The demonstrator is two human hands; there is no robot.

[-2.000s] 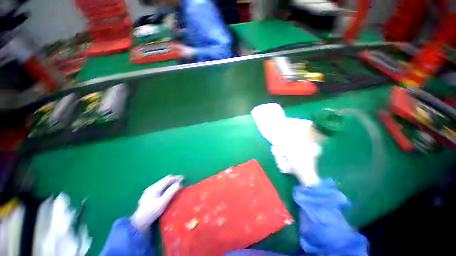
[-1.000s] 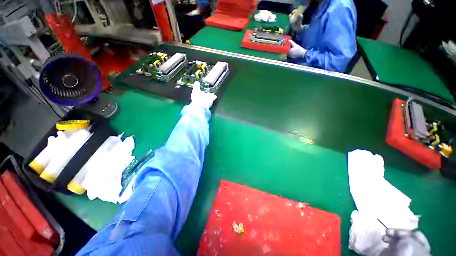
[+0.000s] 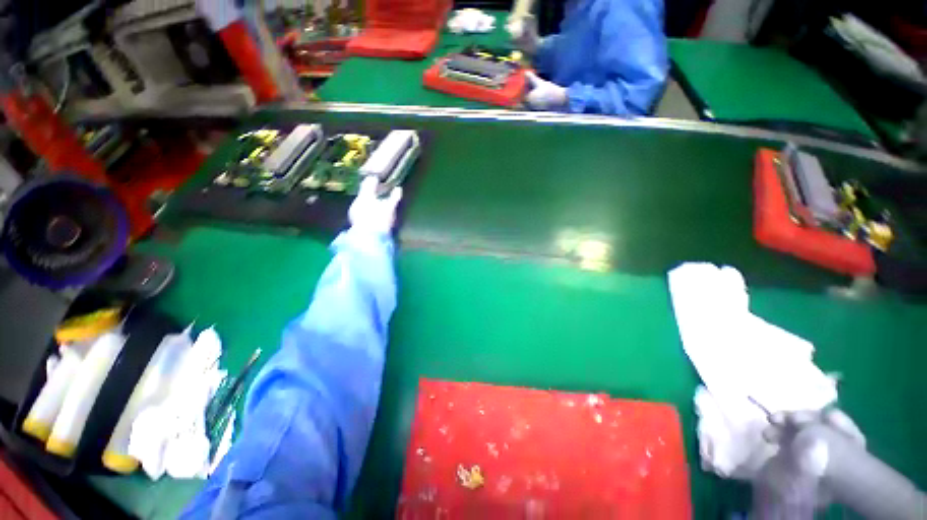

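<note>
My left hand (image 3: 375, 208), in a white glove, reaches forward to the near end of a green circuit board (image 3: 351, 163) with a grey heatsink. Its fingertips touch the board's edge; whether they grip is unclear. My right hand (image 3: 813, 439), gloved, is at the lower right, closed around the dispensing syringe (image 3: 876, 469). A thin needle shows ahead of its fingers, over a crumpled white cloth (image 3: 747, 350). The syringe's rear end is cut off by the picture's edge. A red support pad (image 3: 549, 452) with white glue spots and a yellowish blob lies in front of me.
A second board (image 3: 266, 163) sits left of the first on a black tray (image 3: 280, 206). A board on a red pad (image 3: 803, 229) is at the right. Spare glue barrels (image 3: 91, 391) and a fan (image 3: 63, 232) stand left. Another worker (image 3: 615, 56) sits opposite.
My left hand has left the red pad's edge and reached the board on the conveyor. My right hand has come back nearer to me. The view has turned left, then slightly right again.
</note>
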